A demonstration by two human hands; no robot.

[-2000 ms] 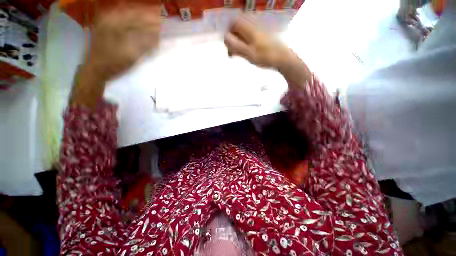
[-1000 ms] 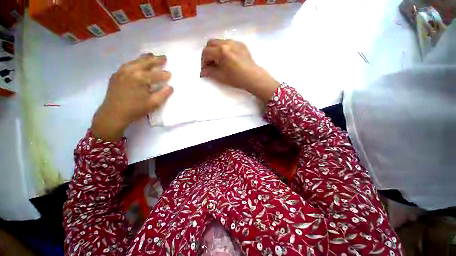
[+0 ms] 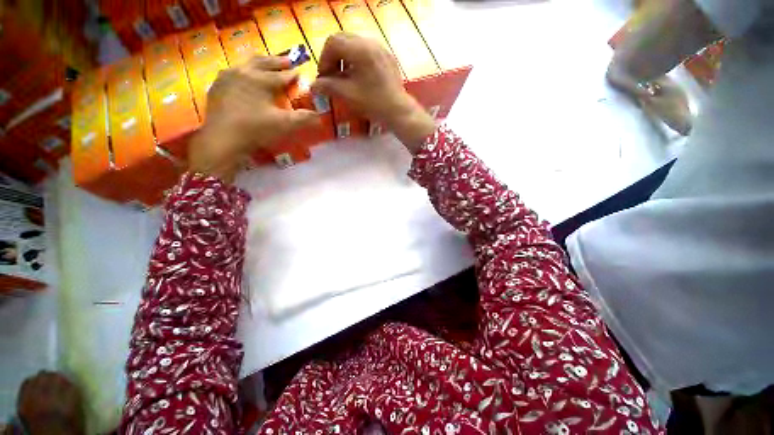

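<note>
A tight row of orange-and-yellow cartons (image 3: pixel 174 83) stands across the table in front of me, with small white barcode patches on the near faces. My left hand (image 3: pixel 246 110) rests on a carton near the middle of the row, fingers spread to the right. My right hand (image 3: pixel 361 76) is beside it, thumb and fingertips pinched together over the same carton's near top edge. Whether something tiny is between those fingertips cannot be told. A small dark patch shows by my left fingertips. A white sheet stack (image 3: pixel 339 229) lies flat nearer to me.
More orange cartons (image 3: pixel 34 110) are stacked at the back left. A white box with dark pictures (image 3: pixel 21 229) is at the left edge. Another person's hands (image 3: pixel 658 93) and an orange item are at the right, above that person's pale garment (image 3: pixel 679 280). A thin sliver lies at left.
Both hands have moved forward from over the white sheet to the carton row. The view has tilted up, showing the carton tops. The neighbour's hands show more at the right.
</note>
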